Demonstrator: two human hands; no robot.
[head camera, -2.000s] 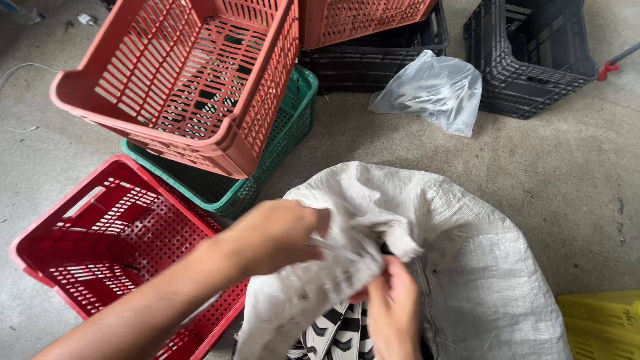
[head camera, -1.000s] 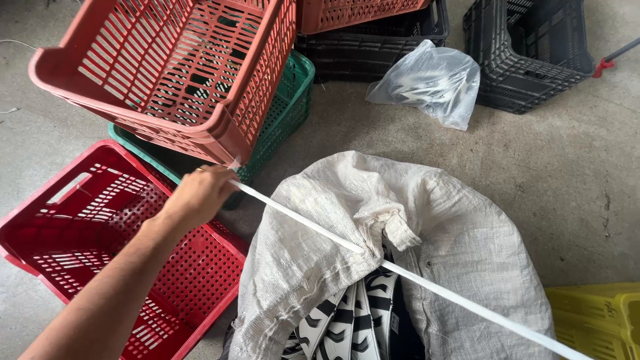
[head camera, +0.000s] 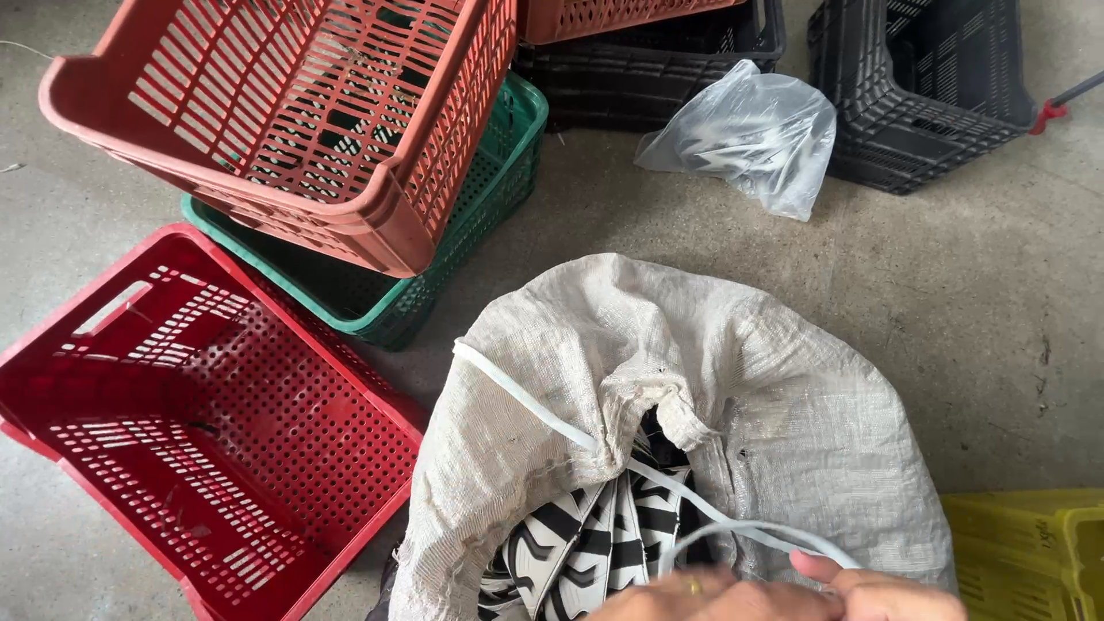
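A white woven sack (head camera: 811, 448) stands at the bottom centre, its rim folded outward around an opening. Inside it lie black-and-white patterned flat pieces (head camera: 569, 552). A thin white cord (head camera: 526, 397) crosses the sack's left side, passes through the cloth by the ragged notch in the rim and loops toward the hands. Both hands are close together at the bottom edge. My left hand (head camera: 716, 595), with a ring and blurred, is by the cord's loop; its fingertips are hidden. My right hand (head camera: 888, 591) pinches the cord between thumb and finger.
A red crate (head camera: 285, 414) lies left of the sack. Behind are a salmon crate (head camera: 379, 224) on a green crate (head camera: 509, 164), black crates (head camera: 914, 121) and a filled clear plastic bag (head camera: 750, 138). A yellow crate (head camera: 1018, 535) is at the right.
My left hand, which held the stretched cord out over the crates at the left, has come back to the sack's front. The cord's left end now lies slack on the sack. My right hand has come into view.
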